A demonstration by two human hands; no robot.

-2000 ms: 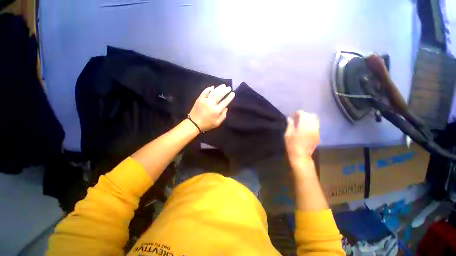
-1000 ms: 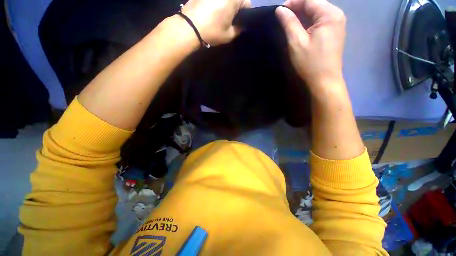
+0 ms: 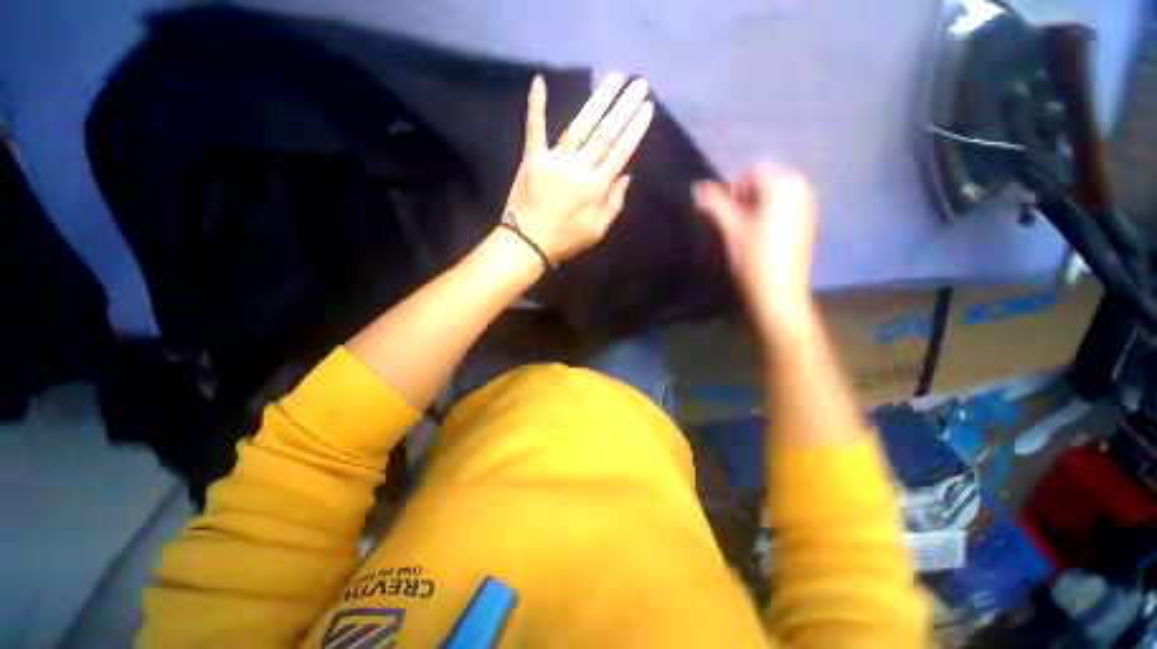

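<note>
A black garment (image 3: 292, 152) lies spread on the pale lilac table cover (image 3: 812, 89) and hangs over its near edge. My left hand (image 3: 577, 171) rests on the garment with its fingers apart, pointing to the far side, and holds nothing. My right hand (image 3: 761, 222) is blurred at the garment's right edge, fingers bent. Whether it grips the cloth cannot be told. The steam iron (image 3: 983, 114) lies on the table to the right of my right hand.
A thick dark hose (image 3: 1098, 241) runs from the iron to the right. A black pile (image 3: 51, 292) hangs at the left. Below the table are cartons (image 3: 1002, 342), a blue bag with scraps (image 3: 939, 507) and a red object (image 3: 1091, 507).
One second ago both hands held the cloth's edge close to the camera. The cloth now lies lower on the table. My left hand has let go and is spread flat. The view has also shifted.
</note>
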